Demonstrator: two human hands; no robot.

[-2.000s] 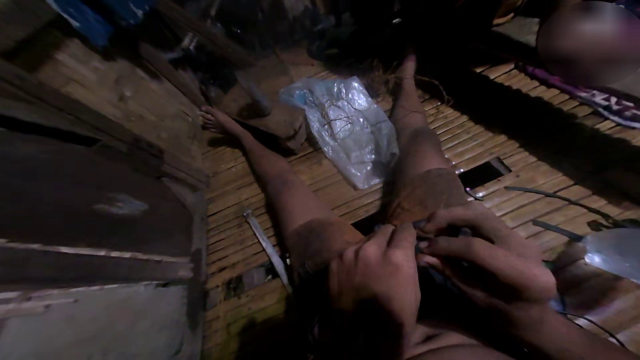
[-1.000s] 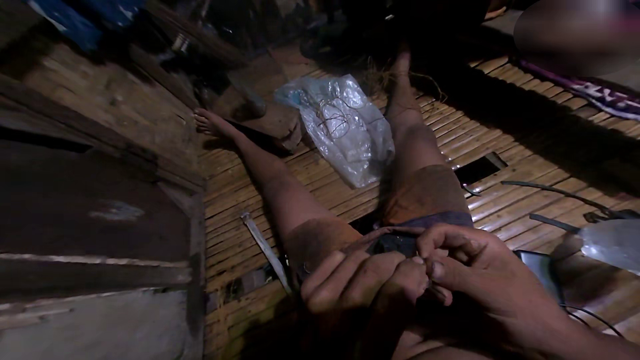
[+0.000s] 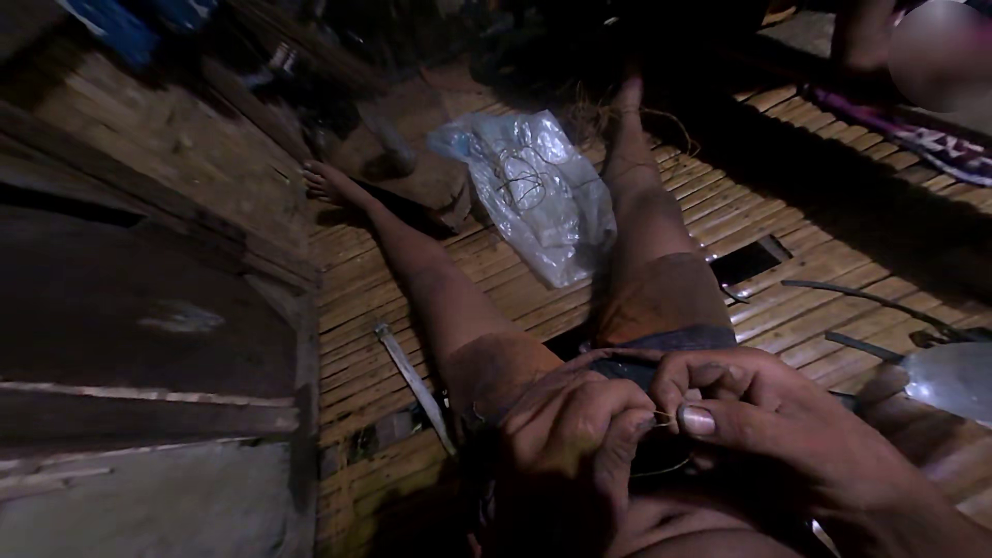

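Observation:
My left hand (image 3: 577, 434) and my right hand (image 3: 748, 418) meet over my lap, fingertips almost touching. Between them runs a thin, yellowish strand (image 3: 663, 418), pinched at each side by thumb and finger. Part of a thin strand also curves below the fingers; whether it is the same piece I cannot tell. On the slatted floor between my outstretched legs lies a clear plastic bag (image 3: 542, 201) with loops of thin strand (image 3: 523, 182) on it. More tangled strands (image 3: 597, 116) are by my right foot.
A flat metal-looking strip (image 3: 415, 387) lies left of my left thigh. Wooden boards (image 3: 155, 310) rise at the left. The bamboo slat floor (image 3: 496, 271) has a dark gap (image 3: 750, 262) right of my right knee. Dark strips and a translucent object (image 3: 949, 380) lie at the right. Another person is partly visible upper right.
My hands have shifted their finger positions, and a short length of strand now shows between the fingertips. The plastic bag and the metal-looking strip have stayed in place.

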